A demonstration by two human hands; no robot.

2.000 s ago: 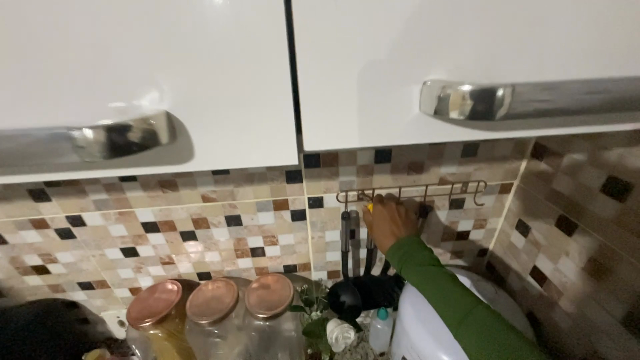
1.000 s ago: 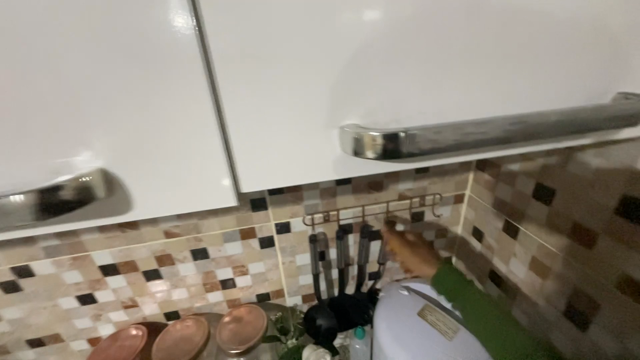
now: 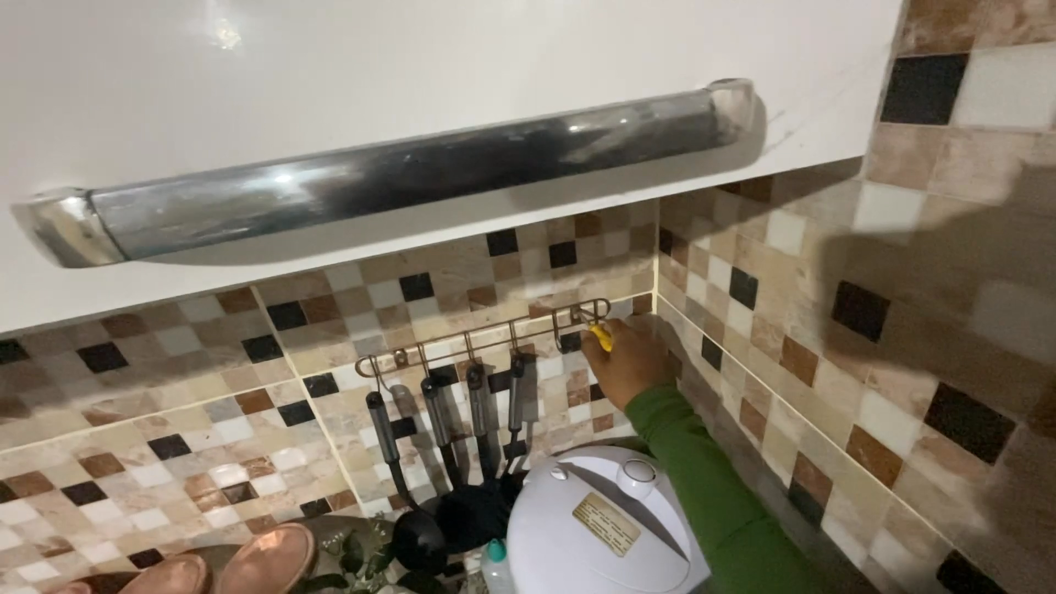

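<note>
My right hand (image 3: 629, 363), in a green sleeve, is at the right end of a copper-coloured wire hook rail (image 3: 487, 337) on the tiled wall. Its fingers are closed on a small yellow object (image 3: 601, 336), mostly hidden by the hand; what it is cannot be told. Several black kitchen utensils hang from the rail to the left of the hand, among them a ladle (image 3: 419, 540). My left hand is out of view.
A white cabinet door with a long metal handle (image 3: 412, 177) spans the top. Below the rail stand a white lidded appliance (image 3: 602, 528), a teal-capped bottle (image 3: 496, 551), a leafy plant (image 3: 355, 561) and copper-coloured jar lids (image 3: 268, 557). A side wall rises at right.
My right hand has moved right along the rail, from over the hanging utensils to the rail's right end. The view has shifted right and nearer.
</note>
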